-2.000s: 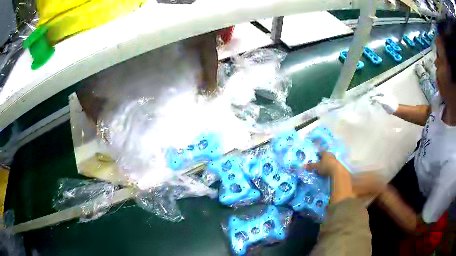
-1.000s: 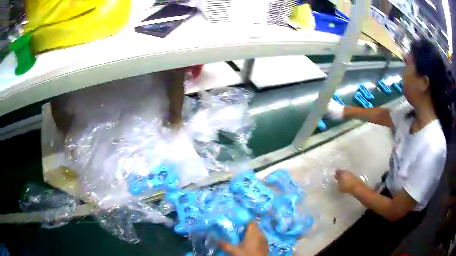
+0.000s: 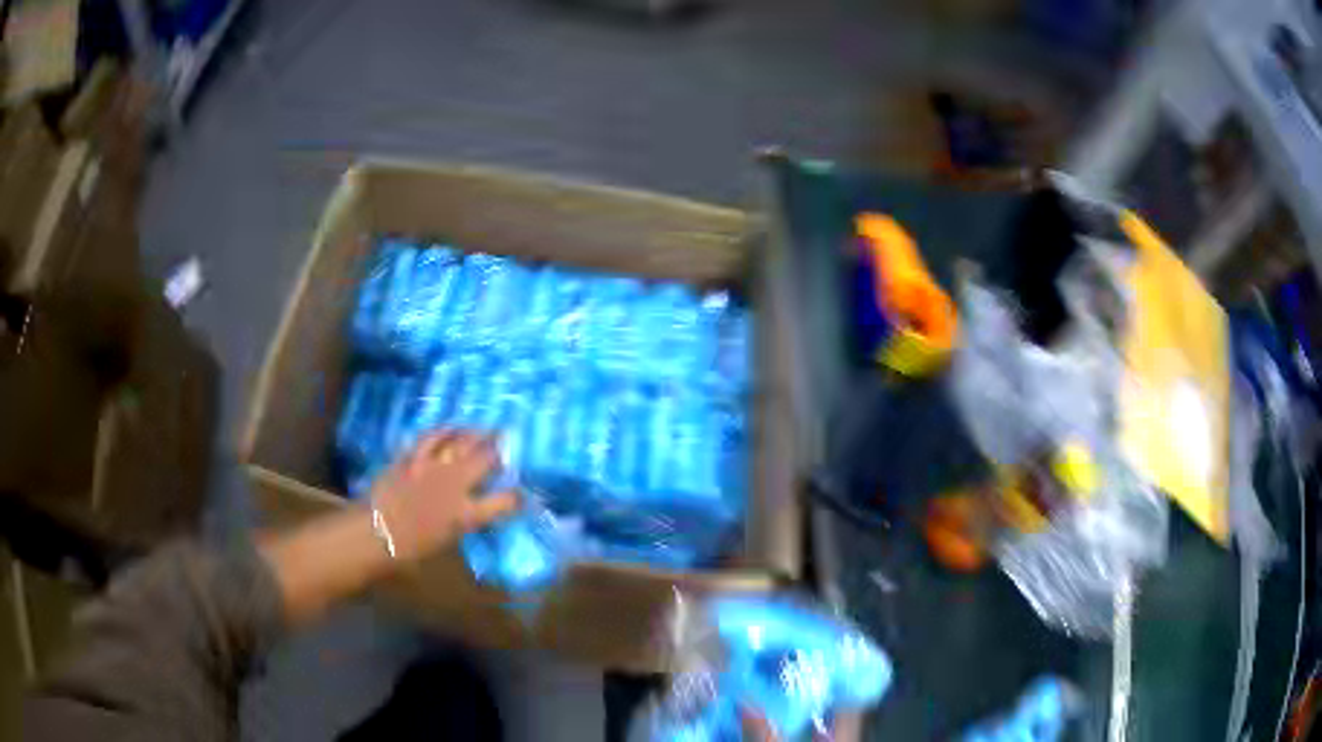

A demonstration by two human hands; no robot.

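A large open carton (image 3: 776, 478) holds two rows of bagged blue products (image 3: 595, 435) standing on edge. My left hand (image 3: 435, 500) reaches over its near left wall with a bagged blue product (image 3: 515, 551) in its fingers, blurred. My right hand (image 3: 790, 722) shows only as a bit of skin at the bottom edge, under a bunch of bagged blue products (image 3: 797, 655) that it holds by the carton's near right corner. The rest of it is hidden or cut off.
To the right, the dark green bench (image 3: 899, 623) bears an orange tape dispenser (image 3: 906, 297), clear bags (image 3: 1080, 558), a yellow envelope (image 3: 1177, 377) and another blue piece (image 3: 1032, 718). Brown boxes (image 3: 87, 363) stand on the left. Grey floor (image 3: 479, 80) lies beyond the carton.
The view has swung from the bench with the blue pile and the other worker to the carton. The left hand is now over the carton; blue products have come along in the hands.
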